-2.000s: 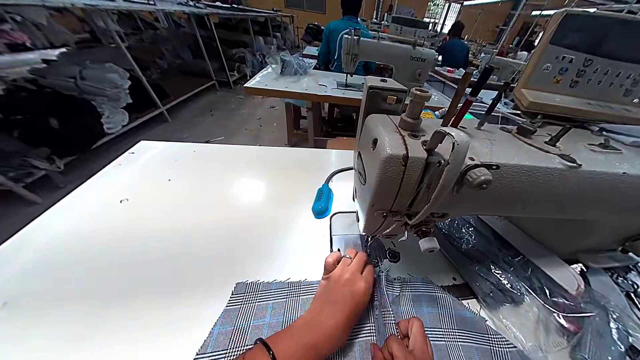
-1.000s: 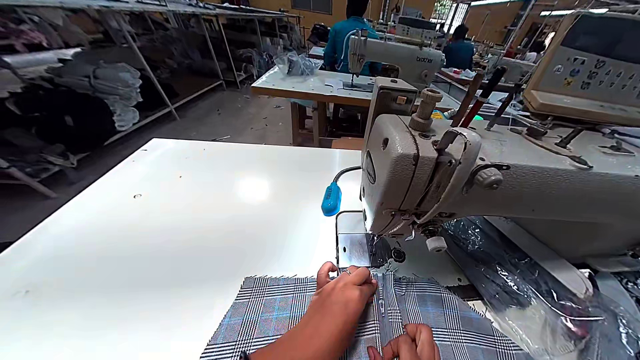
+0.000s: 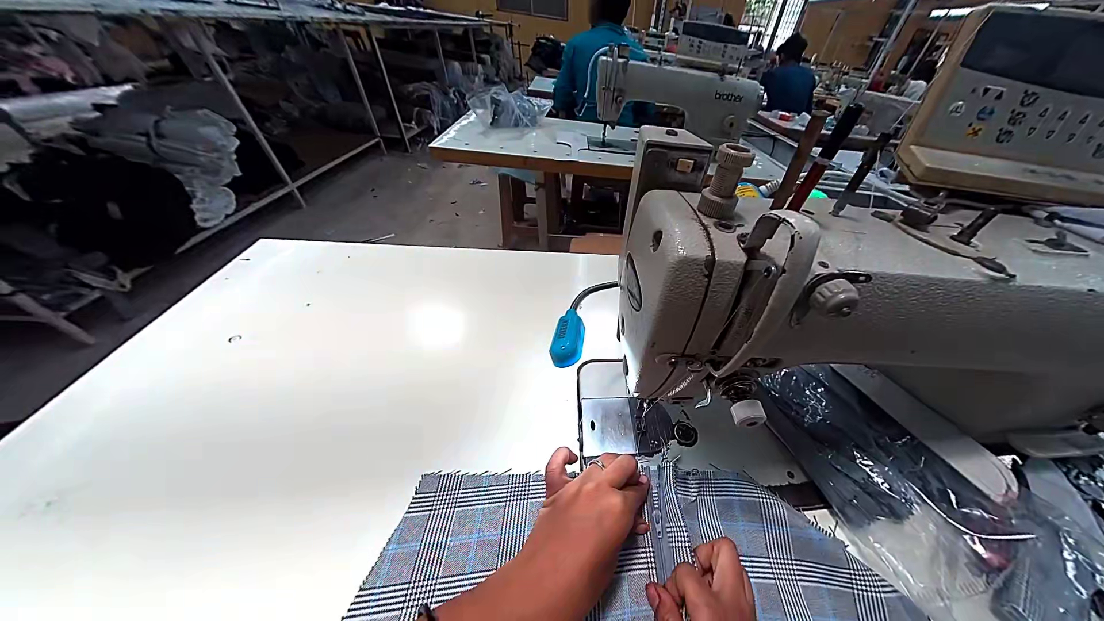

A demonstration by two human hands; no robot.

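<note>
Grey plaid fabric (image 3: 483,526) with blue lines lies flat at the front of the table, its upper edge just short of the needle plate (image 3: 611,424) of an industrial sewing machine (image 3: 690,276). A zipper tape (image 3: 662,526) runs lengthwise along the fabric. My left hand (image 3: 595,509), with a ring on one finger, pinches the fabric beside the zipper's upper end, close to the presser foot. Lower down, my right hand (image 3: 707,586) has its fingertips closed on the zipper and the fabric near the bottom edge of the view.
A blue magnetic-looking lamp or sensor (image 3: 567,338) hangs on a cable left of the machine head. Clear plastic bags (image 3: 914,509) lie to the right. A control panel (image 3: 1018,103) stands above. Beyond are another sewing machine (image 3: 681,90), a seated person (image 3: 595,65) and racks of cloth (image 3: 172,155).
The fabric's upper edge and my left hand sit slightly lower, farther from the needle, than two seconds ago. My left thumb has spread outward from the other fingers.
</note>
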